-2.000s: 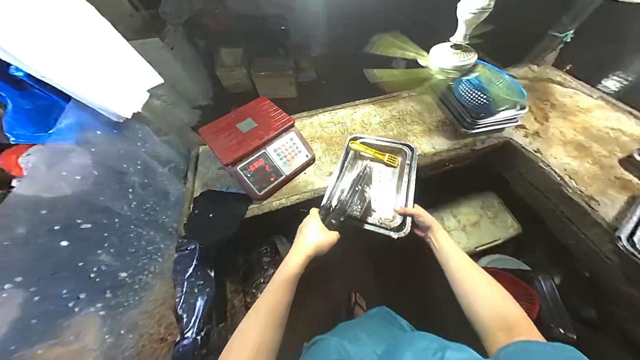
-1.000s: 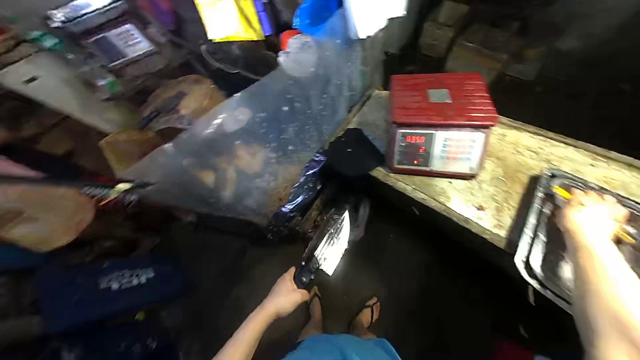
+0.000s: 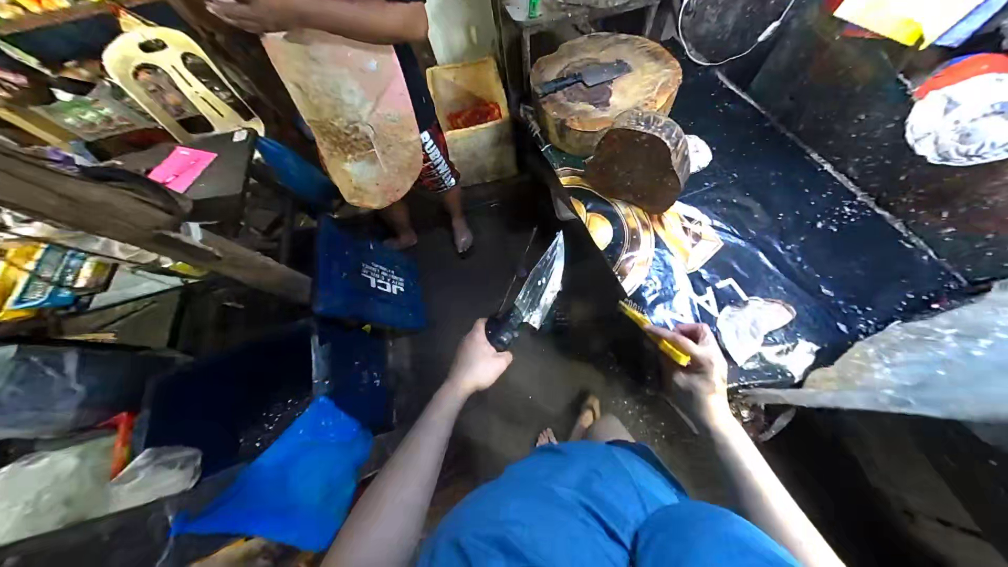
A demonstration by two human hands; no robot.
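A broad-bladed knife (image 3: pixel 539 291) with a black handle is gripped in my left hand (image 3: pixel 479 358), its blade pointing up and away over the dark floor. Beside the blade runs something long and thin that I cannot make out. My right hand (image 3: pixel 697 364) holds a yellow-handled tool (image 3: pixel 666 343), perhaps a fish scaler, by the edge of a table with a dark printed cover (image 3: pixel 827 228). A cleaver (image 3: pixel 587 77) lies on a round wooden chopping block (image 3: pixel 654 49) at the table's far end. A smaller round block (image 3: pixel 642 161) leans against it.
Another person, seen by arm (image 3: pixel 354 20) and legs, stands ahead with a large worn board (image 3: pixel 350 118). Near them are a yellowish container (image 3: pixel 472 146) and a blue crate lid (image 3: pixel 366 276). A blue plastic bag (image 3: pixel 291 480) lies at lower left. Clear plastic sheeting (image 3: pixel 929 358) is at right.
The view has swung far left, away from the scale and tray. My right hand, in the tray one second ago, now holds the yellow tool away from it. The knife stays in my left hand.
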